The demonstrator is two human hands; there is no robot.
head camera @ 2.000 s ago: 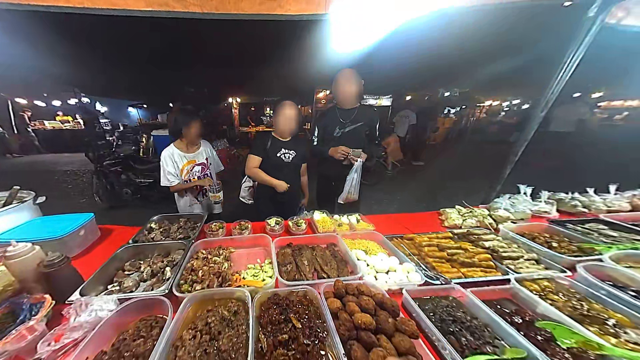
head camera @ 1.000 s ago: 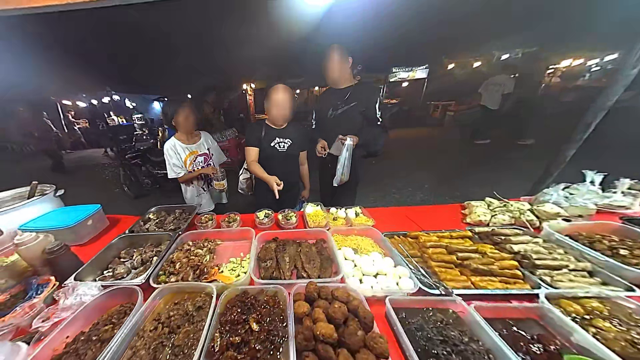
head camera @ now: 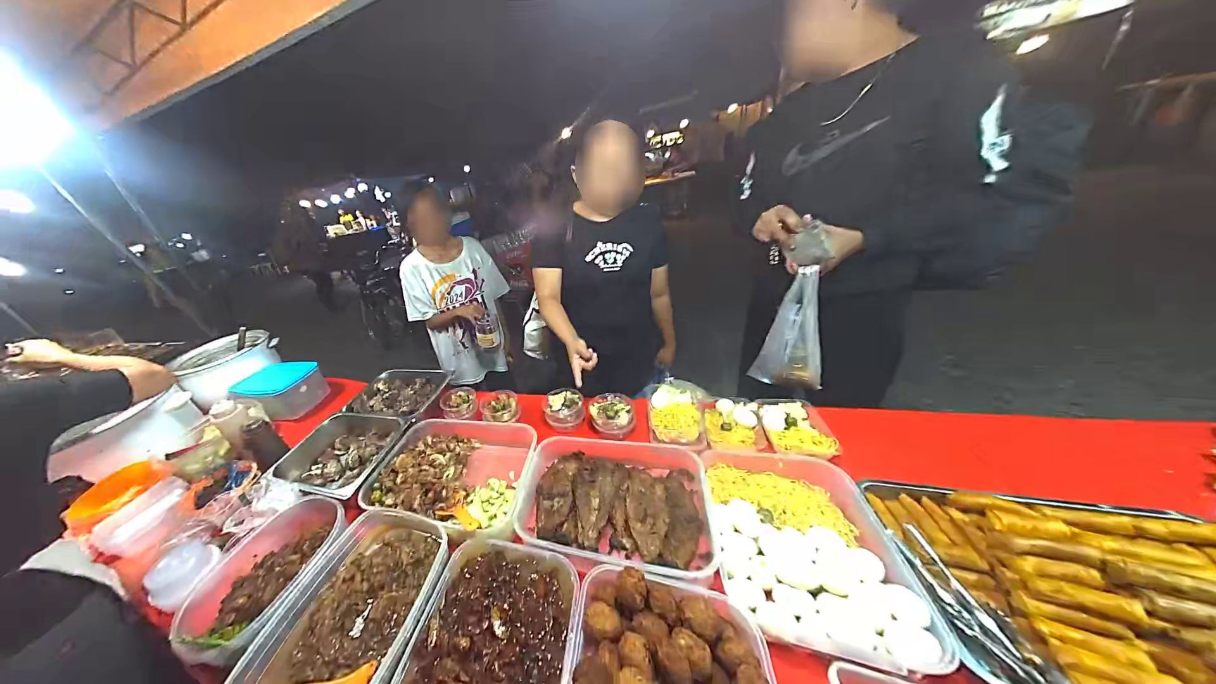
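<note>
Neither of my hands shows in the view. Nearest the camera are plastic tubs of meatballs [head camera: 657, 632] and dark glazed meat [head camera: 496, 613]. Behind them stand a tub of browned fish [head camera: 619, 503] and a tub of yellow noodles [head camera: 779, 499] with white eggs [head camera: 822, 579]. At the right, metal tongs [head camera: 964, 598] lie on a tray of fried rolls [head camera: 1092, 579]. Small lidded cups [head camera: 611, 414] stand along the far edge. Across the table, a person in a black shirt [head camera: 608, 275] points a finger down toward the cups.
A person in a dark top [head camera: 845, 190] holds a plastic bag [head camera: 796, 328]; another wears a white shirt [head camera: 456, 299]. At the left are a co-worker's arm [head camera: 90, 361], large pots [head camera: 223, 369], a blue-lidded box [head camera: 278, 388] and an orange bowl [head camera: 116, 494]. Red cloth [head camera: 997, 439] covers the table.
The view has swung left and tilted, bringing a co-worker's arm and the orange canopy's corner into sight at the left. The person in the middle has extended a hand toward the cups since the earliest frame.
</note>
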